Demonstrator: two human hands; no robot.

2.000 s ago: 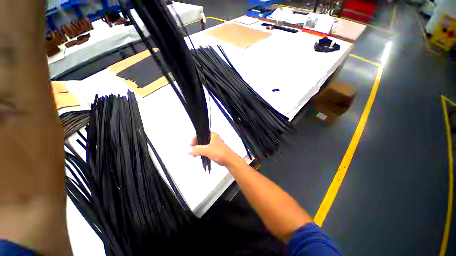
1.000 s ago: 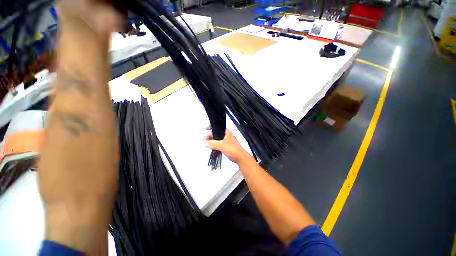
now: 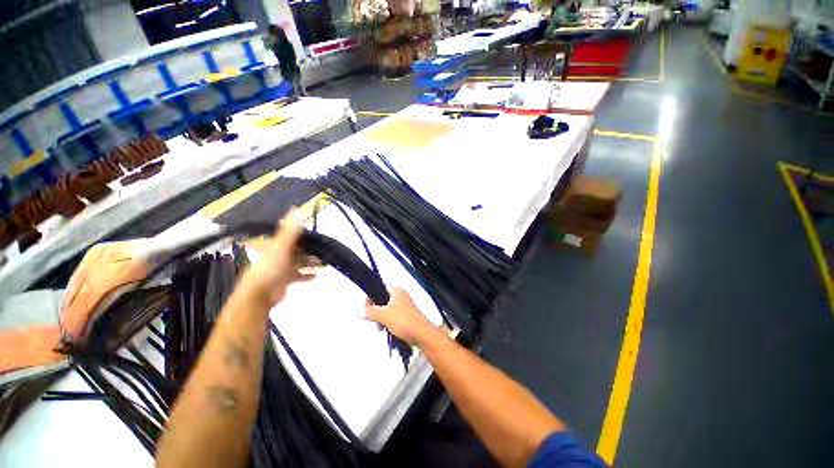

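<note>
My right hand is closed around one end of a bunch of long black straps, with the short tips sticking out below it. The bunch arches left past my left hand and bends down at the far left. My left hand is blurred and lies against the bunch, thumb up; whether its fingers close around it cannot be told. The main bundle of straps lies on the white worktable below, partly hidden by my left forearm. A separate fan of black straps lies to the right, ends over the edge.
Tan sheets lie at the left. A black piece lies on tan board behind the bunch. A black clump and a small black scrap are on the table. A cardboard box stands right of it. A person stands far back.
My left hand has come down from the upper left to beside the bunch. The bunch, which rose upward, now arches low to the left. The view has tilted up, showing more of the room.
</note>
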